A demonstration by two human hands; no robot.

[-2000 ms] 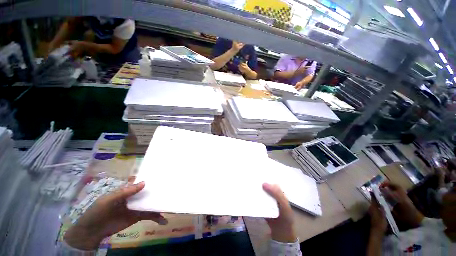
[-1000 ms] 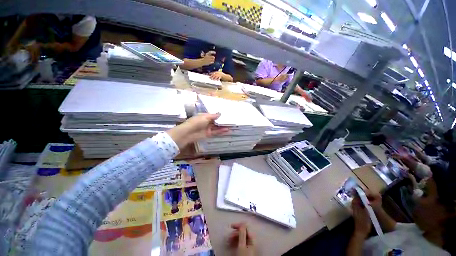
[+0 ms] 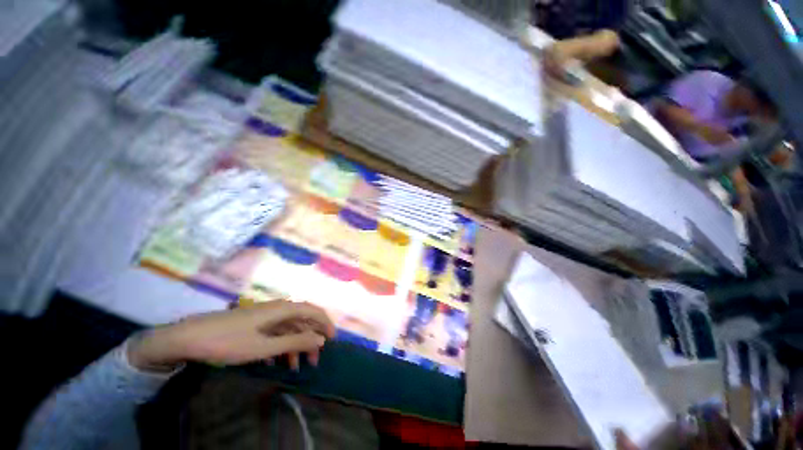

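Note:
My left hand (image 3: 255,336) is over the front edge of the printed sheet (image 3: 339,303), palm down, fingers loosely bent, holding nothing. A white back housing (image 3: 581,343) lies slanted at the right, its near end raised, over another white panel on the tan board. My right hand (image 3: 623,439) is mostly cut off by the bottom edge; a blurred fingertip shows on the housing's near end, seemingly gripping it. A row of thin white sticks (image 3: 416,208) lies on the sheet. A loose heap of small white pieces (image 3: 231,211) lies left of it.
Tall white stacks stand at left (image 3: 53,167), behind the sheet (image 3: 423,97) and behind the board (image 3: 616,185). A bundle of white sticks (image 3: 163,66) is beside the left stack. Units with dark screens (image 3: 682,323) stand at right. A person in purple (image 3: 700,110) is at upper right.
The view has swung down and tilted. My left hand has left the rear stack and come back to the sheet's front edge. The housing at right now slants with its near end raised.

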